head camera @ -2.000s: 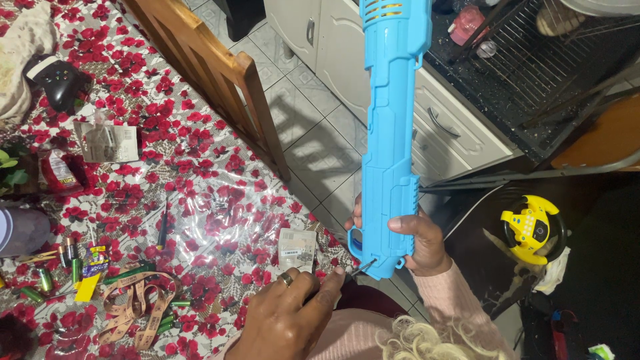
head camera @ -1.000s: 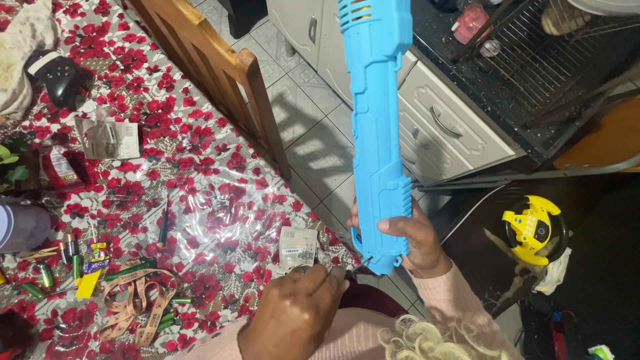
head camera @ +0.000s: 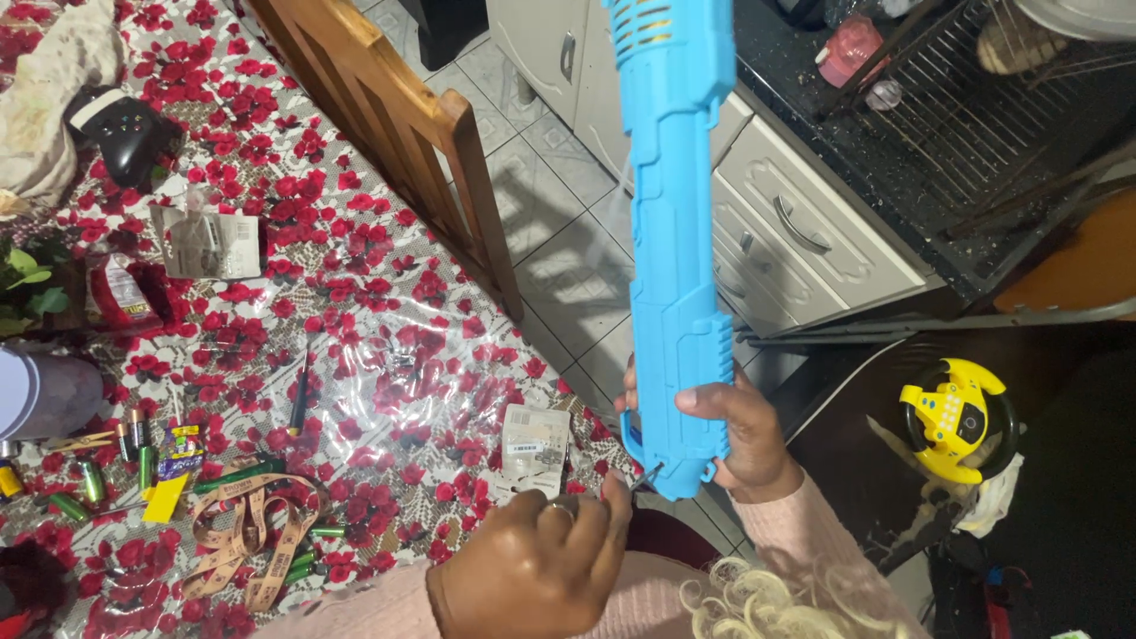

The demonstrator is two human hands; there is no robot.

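Observation:
A blue plastic toy gun [head camera: 676, 248] stands lengthwise in front of me, its slotted end at the top of the view. My right hand [head camera: 741, 426] grips its lower part, thumb across the front. My left hand [head camera: 541, 555], with a ring on one finger, is closed on a thin dark metal tool [head camera: 646, 477]; the tool's tip touches the toy near its lower end. Most of the tool is hidden by my fingers, so its kind cannot be told.
On the flowered tablecloth [head camera: 390, 337] lie a tape measure [head camera: 244, 524], several batteries [head camera: 92, 479], a slim dark tool [head camera: 300, 395], opened packaging [head camera: 535, 448] and a game controller [head camera: 124, 133]. A wooden chair [head camera: 461, 115] stands beyond. A yellow toy steering wheel [head camera: 954, 422] lies at right.
The toy's upper end has shifted left since two seconds ago. My left hand has turned at the toy's lower end, its fingers now more curled.

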